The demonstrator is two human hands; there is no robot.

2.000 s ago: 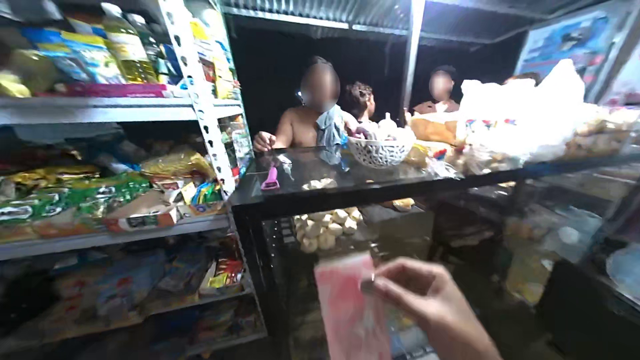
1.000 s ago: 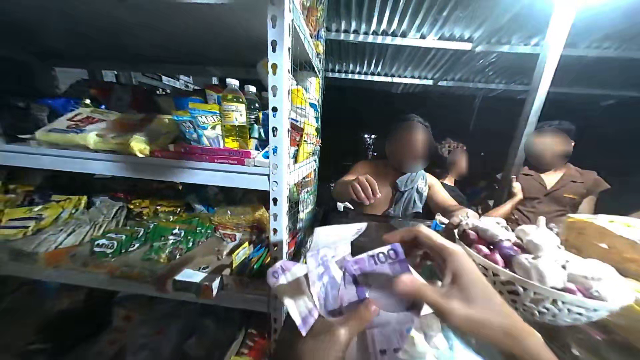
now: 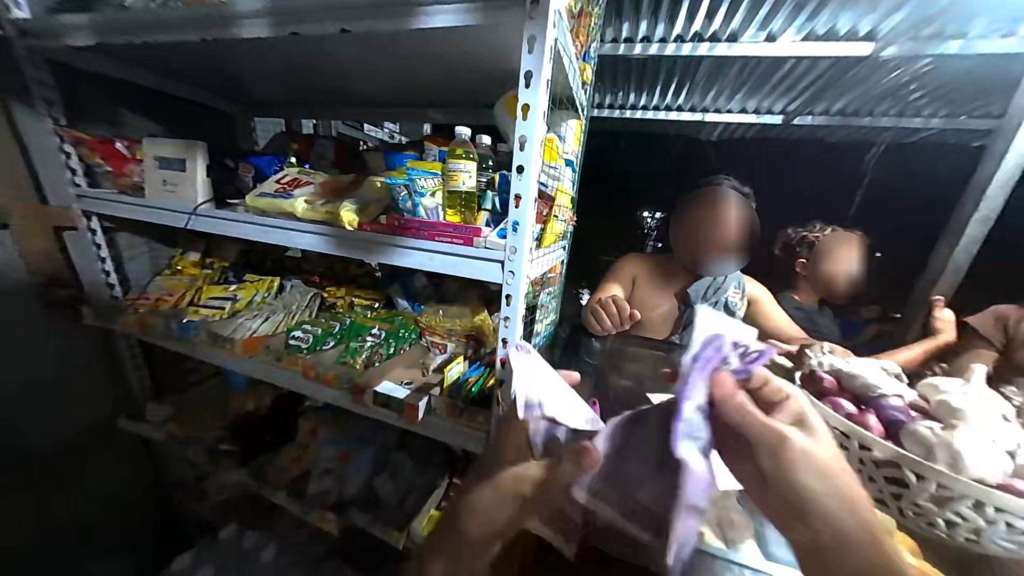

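Several crumpled purple banknotes (image 3: 632,456) are spread between my two hands at the lower middle of the view. My left hand (image 3: 512,496), blurred, grips their left part, where one pale note sticks up. Between thumb and fingers, my right hand (image 3: 780,448) pinches the folded top of the notes at the right. Just right of that hand, a white plastic basket (image 3: 904,488) holds garlic bulbs (image 3: 960,416) and red onions (image 3: 856,412).
Metal shelving (image 3: 384,244) at left carries sachets, snack packs and a bottle of yellow oil (image 3: 461,176). Across a dark counter (image 3: 632,368) are a bare-shouldered person (image 3: 648,280), a second person (image 3: 816,304) and part of a third. A slanted metal post (image 3: 972,200) stands at right.
The view has swung left toward the shelves. Two seconds ago my right hand held a reddish note; one second ago both hands held purple notes. The notes are now spread further apart.
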